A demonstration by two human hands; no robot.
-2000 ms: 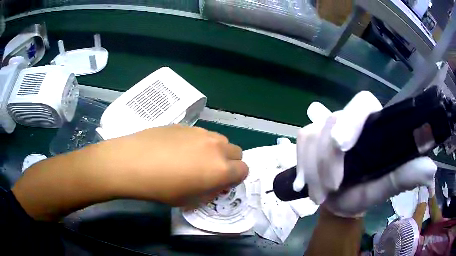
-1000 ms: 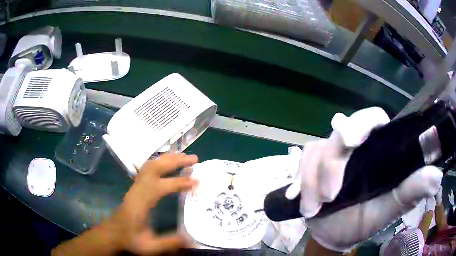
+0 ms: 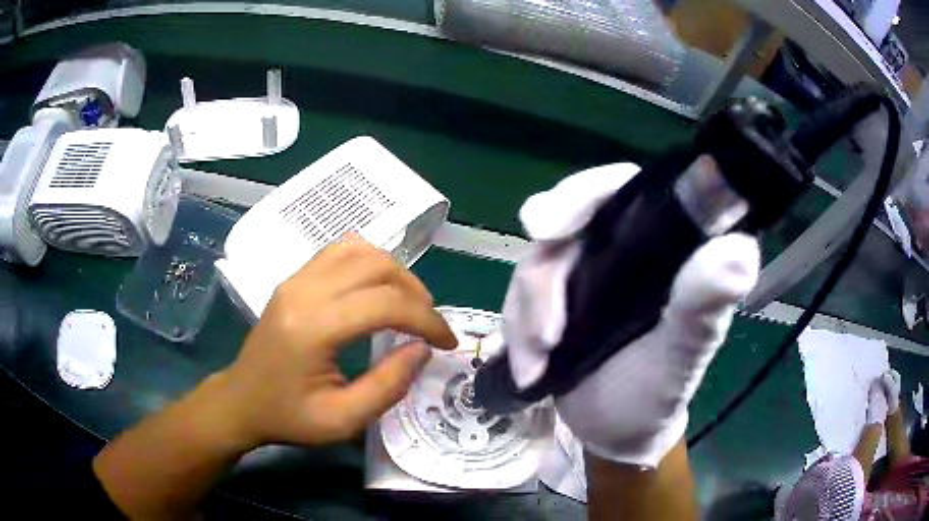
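A white rounded base part (image 3: pixel 448 458) lies open side up on the bench, with a round centre and ring openings. My right hand (image 3: pixel 632 326), in a white glove, holds a thick black electric screwdriver (image 3: pixel 637 270). Its tip is at the part's round centre; the very tip is hard to see. My bare left hand (image 3: pixel 336 346) is over the part's left edge, thumb and fingers apart, with nothing seen in it. A crumpled white cloth (image 3: pixel 566 463) shows at the part's right side.
A vented housing (image 3: pixel 341 204) stands just behind my left hand. A clear screw tray (image 3: pixel 178 280), small cover plate (image 3: pixel 87 349) and fan grille unit (image 3: pixel 102 193) are at left. A pronged plate (image 3: pixel 234 127) lies on the green belt. Another person's hands (image 3: pixel 881 397) show at lower right.
The screwdriver has swung left and more upright, its tip now at the part's centre. My left hand has moved up and right, over the part's edge; earlier it passed over the part.
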